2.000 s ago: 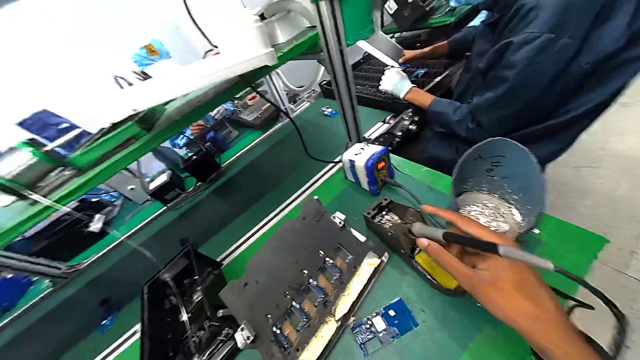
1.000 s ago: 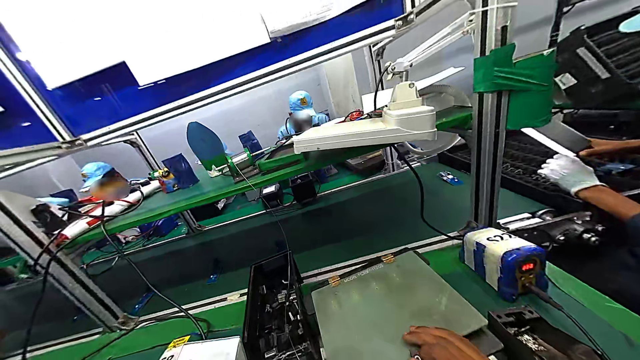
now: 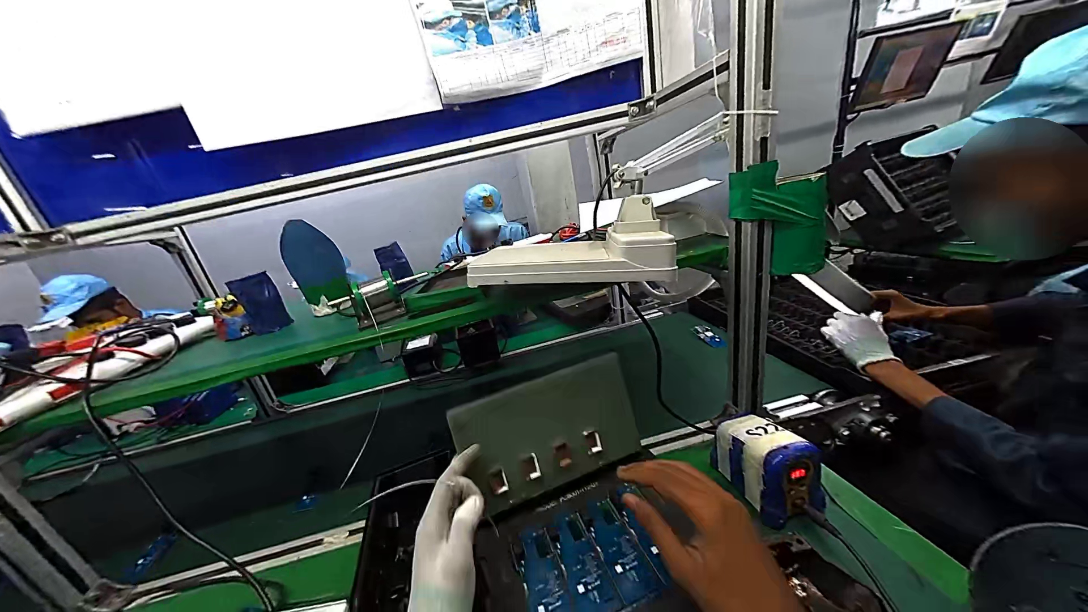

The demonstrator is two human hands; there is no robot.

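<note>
A black fixture with a hinged grey-green lid (image 3: 552, 425) stands at the bottom middle, its lid raised and showing several rectangular slots. Blue circuit boards (image 3: 586, 552) lie side by side in its base. My left hand (image 3: 449, 535), in a white glove, is at the lid's left edge, fingers slightly bent. My bare right hand (image 3: 705, 535) is spread over the right side of the fixture, near the lid's lower right corner; its fingertips partly hide the boards. Neither hand shows anything gripped. Right of the fixture is a blue and white soldering station (image 3: 769, 467) with a lit red display.
A black bin (image 3: 382, 527) adjoins the fixture's left side. An aluminium post (image 3: 750, 255) rises behind the station. A white lamp (image 3: 578, 259) hangs by the green shelf (image 3: 255, 365). A round container (image 3: 1033, 565) is at lower right. A co-worker's gloved hand (image 3: 858, 338) is beyond the post.
The lid, lying flat under a hand one second ago, is now raised, and the boards show. My gloved left hand has come into view. The soldering iron seen in my right hand two seconds ago is gone from it.
</note>
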